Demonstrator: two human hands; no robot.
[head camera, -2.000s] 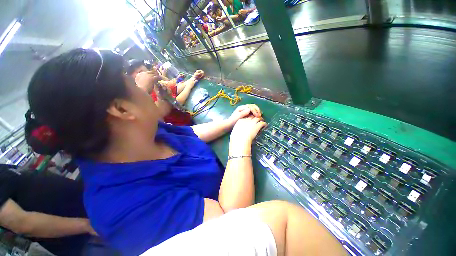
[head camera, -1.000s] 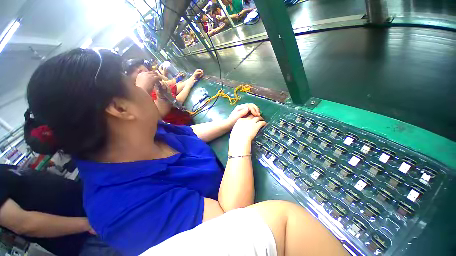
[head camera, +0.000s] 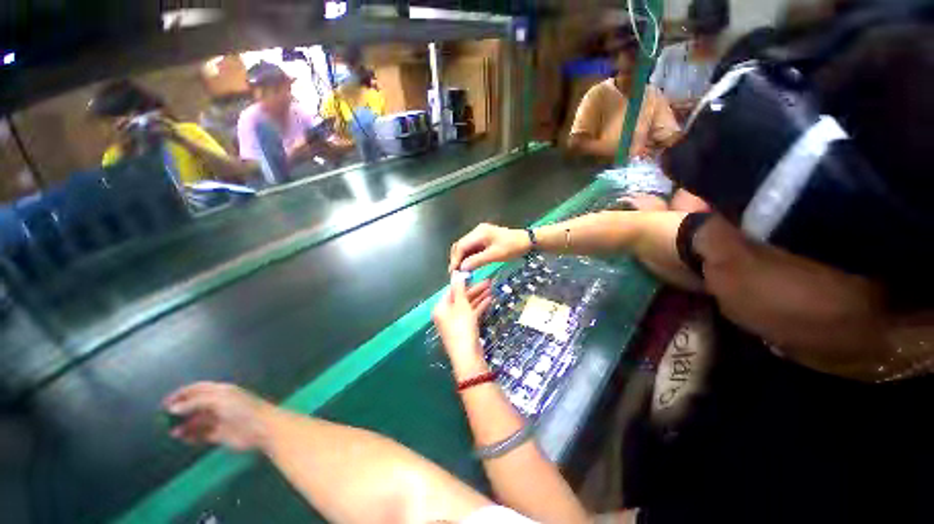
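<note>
My right hand reaches in from the bottom over the edge of the dark conveyor, at the lower left. Its fingers are bent, and a small dark green piece, which looks like a circuit board, shows at the fingertips. It is blurred and its details cannot be read. My left hand is not in view.
A neighbour's two hands hold a small pale piece above a clear tray of modules with a cream label. A green raised edge borders the conveyor. People sit across it.
The view has swung from the neighbour on the left to the one on the right. The left tray and yellow cord are out of view. My right hand has come into view.
</note>
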